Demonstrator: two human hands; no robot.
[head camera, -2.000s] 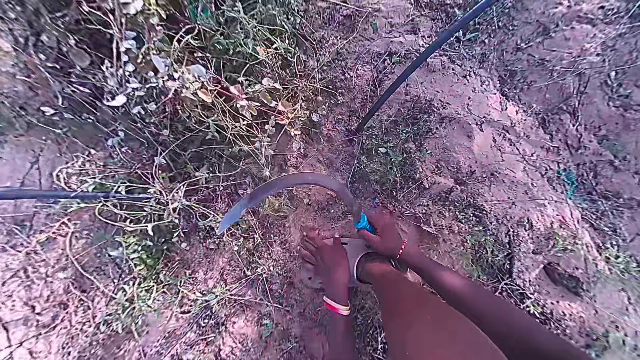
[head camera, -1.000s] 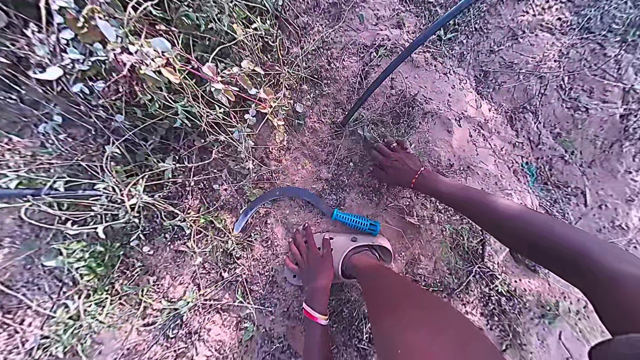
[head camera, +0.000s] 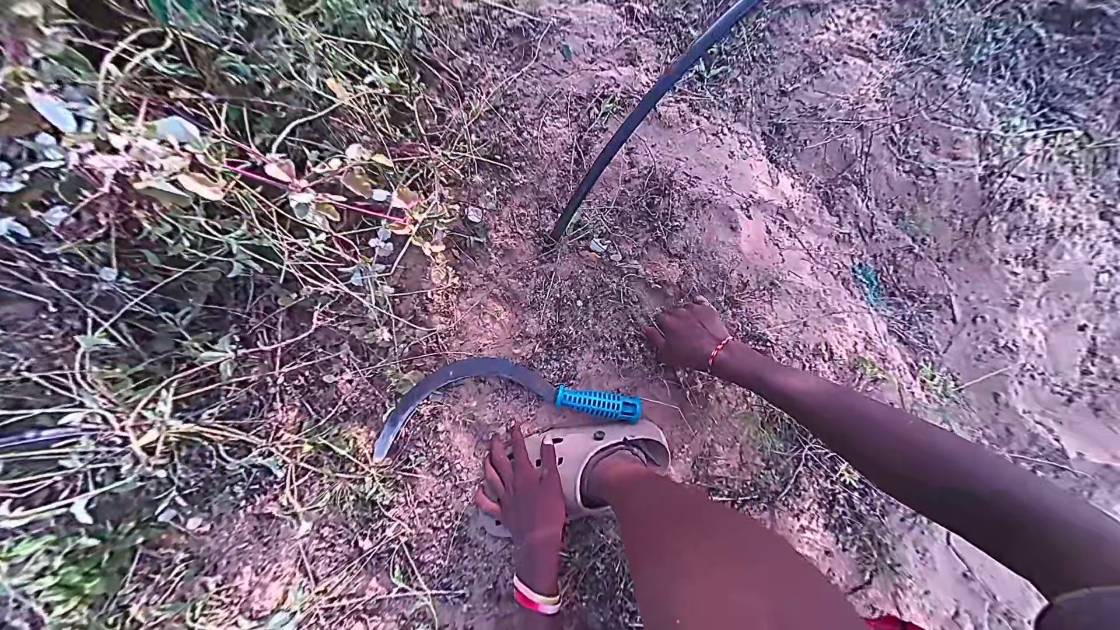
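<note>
A sickle with a curved metal blade (head camera: 472, 368) and a blue plastic handle (head camera: 600, 403) lies on the soil, just beyond the light-coloured clog (head camera: 573, 444) on my foot. My left hand (head camera: 523, 490) rests on the toe of the clog with its fingers spread, holding nothing. To the right of the sickle's handle, my right hand (head camera: 688, 336) is low over the ground with its fingers curled down; whether something is inside them cannot be seen.
A black hose (head camera: 626, 127) rises from the soil ahead and runs to the upper right. Tangled vines and weeds (head camera: 254, 201) cover the left side. A dark pipe end (head camera: 44, 437) shows at the left edge, and uneven dry soil (head camera: 752, 219) lies on the right.
Two seconds ago my right hand was at the sickle's handle; now the sickle lies released on the ground. Since one second ago my right hand has come back nearer the clog, its fingers more curled.
</note>
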